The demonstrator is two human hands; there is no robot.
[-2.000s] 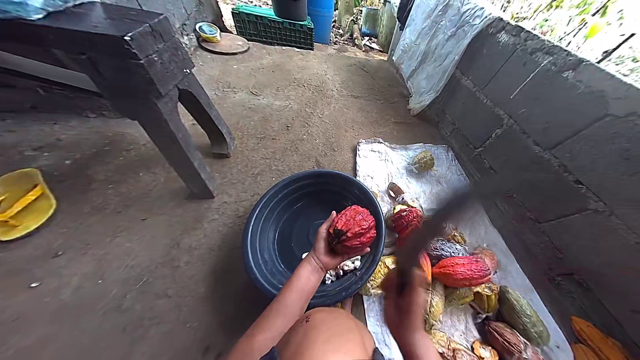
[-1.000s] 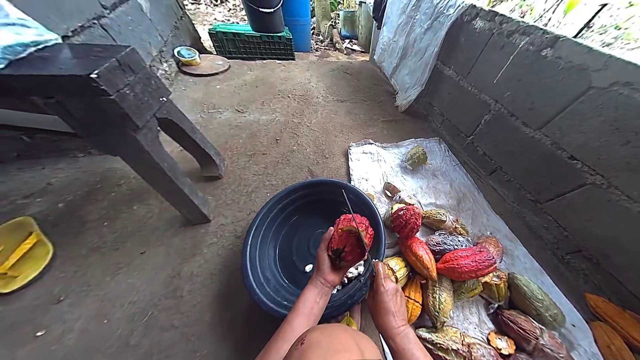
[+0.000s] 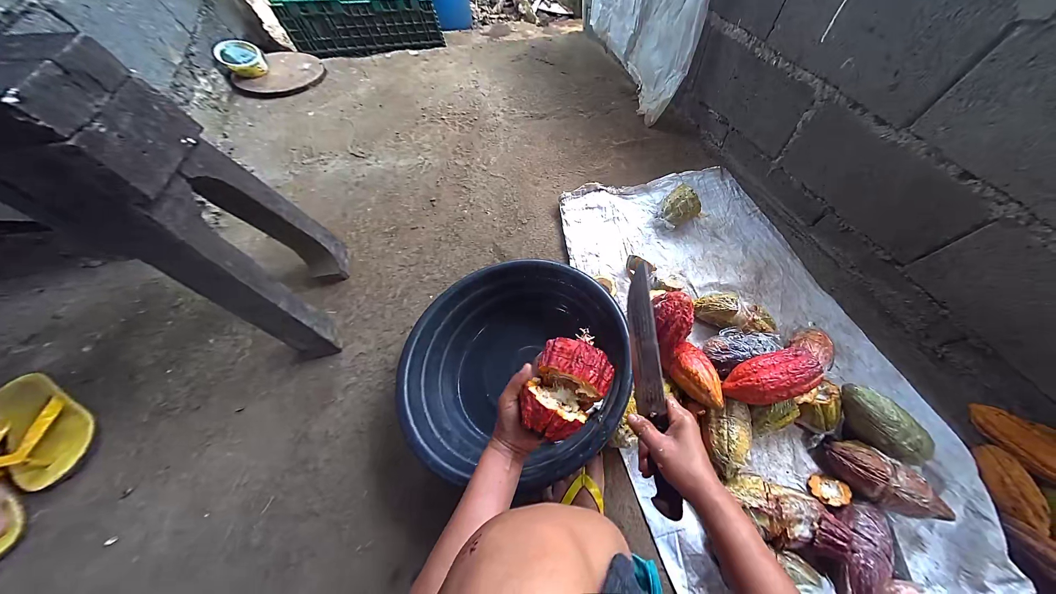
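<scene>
My left hand (image 3: 513,417) holds a red cacao pod (image 3: 573,367) over a black plastic basin (image 3: 445,330). The pod is split open across its middle, with pale pulp showing in the gap. My right hand (image 3: 676,445) grips the handle of a machete (image 3: 646,346), its dark blade pointing up and away, just right of the basin's rim. Beside it, red, orange, yellow, green and brown cacao pods (image 3: 774,376) lie on a silvery sheet (image 3: 619,223). The basin's near inside is partly hidden by the pod and my left hand.
A dark wooden bench (image 3: 223,264) stands at the left, near yellow flip-flops (image 3: 49,429). A concrete block wall (image 3: 907,148) runs along the right, with more orange pods (image 3: 1013,487) near it. At the back are a green crate (image 3: 363,29) and a tin (image 3: 239,58) on a round board.
The red pod, with the blade at its top one second ago, now gapes open in my left hand. The machete has come away to the right of the basin. The view has tilted down.
</scene>
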